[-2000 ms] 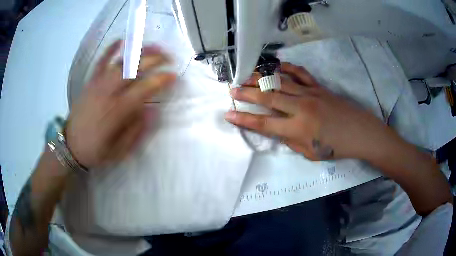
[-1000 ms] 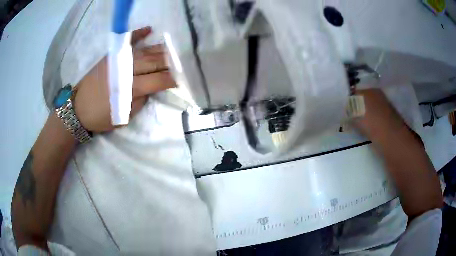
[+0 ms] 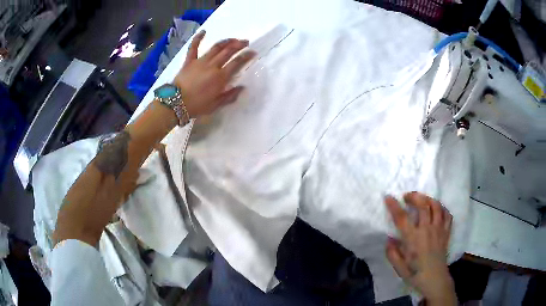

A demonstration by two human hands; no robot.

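A large off-white garment piece lies spread over the table and hangs over its front edge onto the lap. Thin dark seam lines run across it. My left hand lies on the cloth at the upper left with fingers spread. My right hand rests on the cloth at the lower right, fingers slightly bent and apart. The sewing machine stands at the right; cloth lies by its presser foot. Whether the needle is in the cloth cannot be told.
A heap of pale cloth hangs at the left beside the lap. A blue crate holding cloth stands beyond the table's left edge. A grey-white framed object is at the far left. A blue tube curves over the machine.
The view has swung left and back, showing more cloth and floor. My left hand has moved away from the machine over the cloth. My right hand has come from behind the machine head onto the front cloth.
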